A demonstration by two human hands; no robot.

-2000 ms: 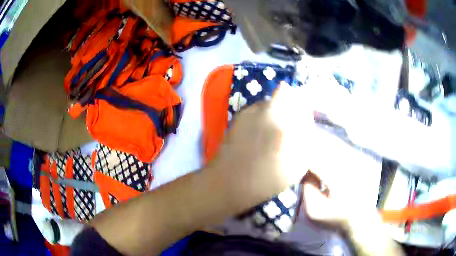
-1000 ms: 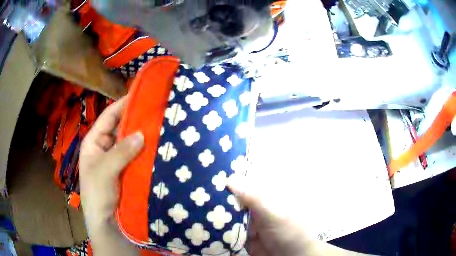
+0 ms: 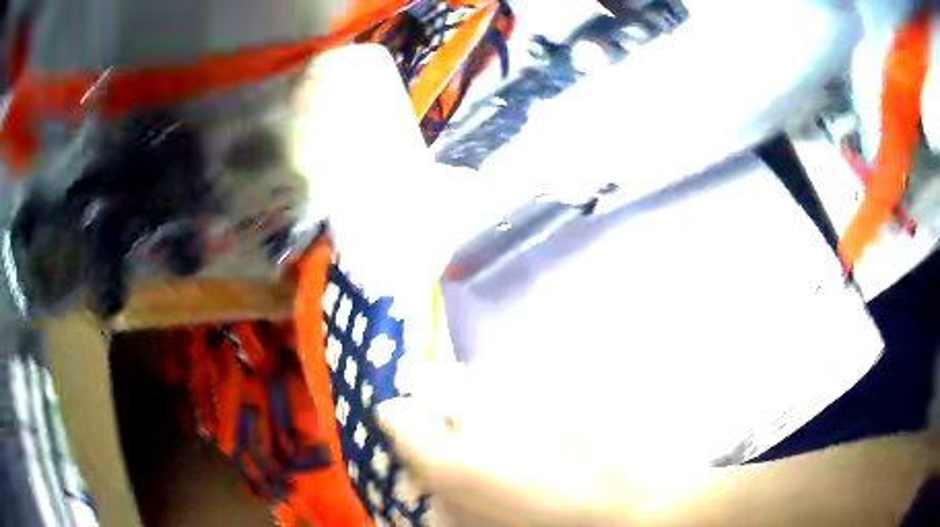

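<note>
A printed panel (image 3: 361, 381), navy with cream flowers and an orange band, stands steeply tilted at lower centre-left, its top under the machine head (image 3: 206, 196). My right hand (image 3: 454, 443) comes in from the lower right and holds the panel's right edge; its fingers are largely washed out by glare. My left hand cannot be made out. A very bright, rounded pale shape beside the machine head hides the needle area and the panel's upper right.
An open cardboard carton (image 3: 77, 401) with orange gussets (image 3: 258, 412) is at lower left. An orange strip (image 3: 895, 154) hangs at right; another crosses the machine head. The white table (image 3: 660, 309) has a worn front edge. Print-and-orange pieces (image 3: 443, 62) lie behind the machine.
The view has swung and moved closer to the machine head. The panel, earlier broadside in both hands, now shows narrow and tilted. My left hand is no longer discernible.
</note>
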